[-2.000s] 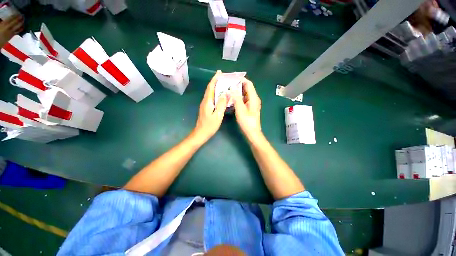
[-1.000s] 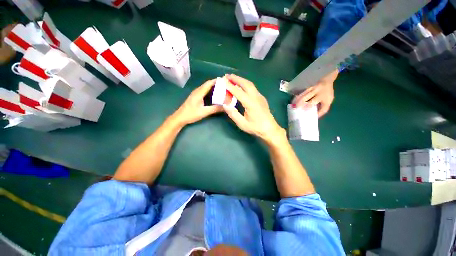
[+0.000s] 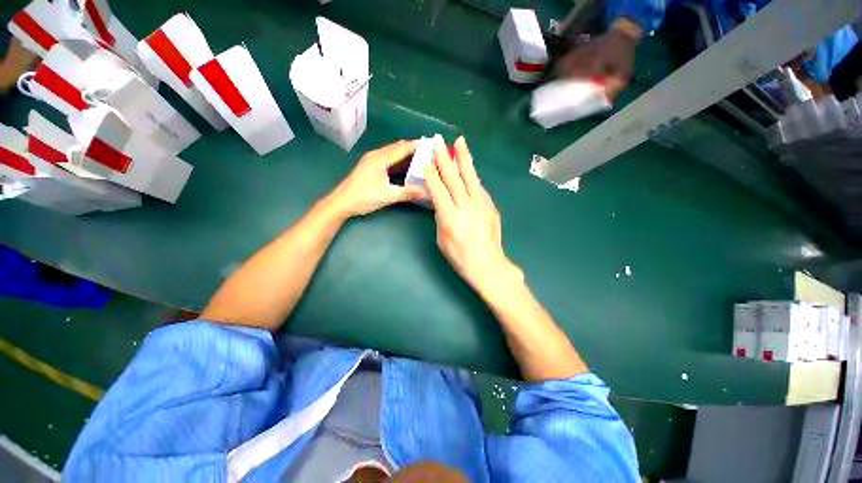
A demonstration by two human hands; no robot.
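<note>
A small white box with a red stripe (image 3: 422, 161) is between my hands above the green bench. My left hand (image 3: 378, 179) grips its left side with thumb and fingers. My right hand (image 3: 466, 212) lies over its right side, fingers straight and together, covering most of it. An open white box (image 3: 333, 92) with raised flaps stands to the left of my hands. Several open boxes with red stripes (image 3: 241, 99) cluster at the far left, some showing thin white loops.
Another person's blurred hand (image 3: 597, 64) holds a white box (image 3: 569, 102) beside a standing closed box (image 3: 523, 45). A grey metal post (image 3: 662, 108) slants from the bench. Closed boxes (image 3: 784, 330) line up at the right end on a cream board (image 3: 815, 382).
The closed box right of my hands is gone from its spot. The other person's hand has moved to the far side, with a box in it. My right fingers have straightened over my box.
</note>
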